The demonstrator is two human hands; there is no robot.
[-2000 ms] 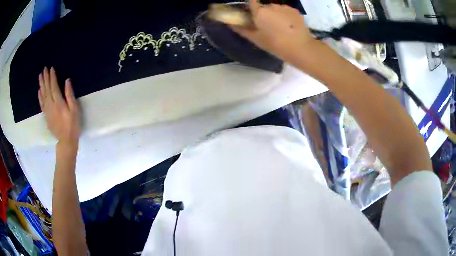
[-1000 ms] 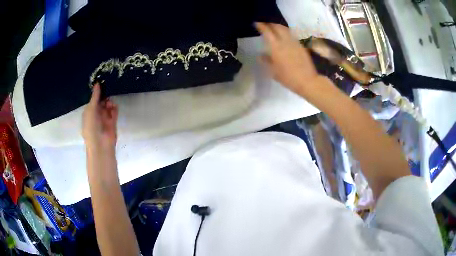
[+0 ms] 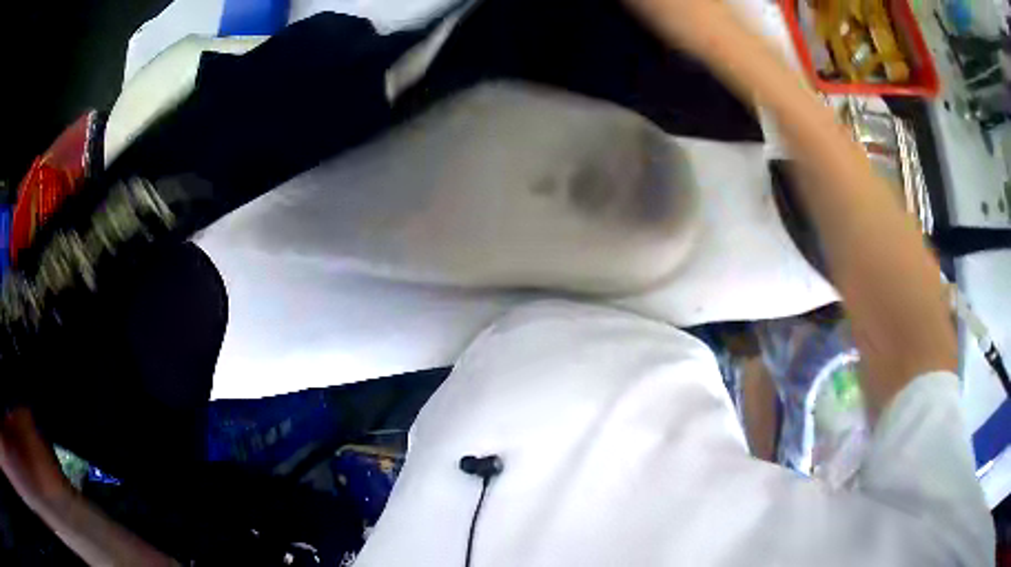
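The black garment is spread in two parts, one over the left of the board and down its near side, the other at the top. Its pale gold trim is motion-blurred at the far left. The cream pressing pad lies bare in the middle, with a grey-brown stain at its right end. My left hand is at the left edge beside the cloth, mostly cut off or hidden. My right forearm reaches up past the top edge, and that hand is out of view. The dark steam iron is partly hidden behind the right forearm.
A red basket of yellow-brown items stands at the top right, above the shiny metal iron rest. White cloth lies beneath the pad. Red material is at the left. A clear plastic bag is below right.
The garment has moved off the pad, left and upward, baring the stained end. My left hand has moved to the left edge. My right hand has moved up out of view.
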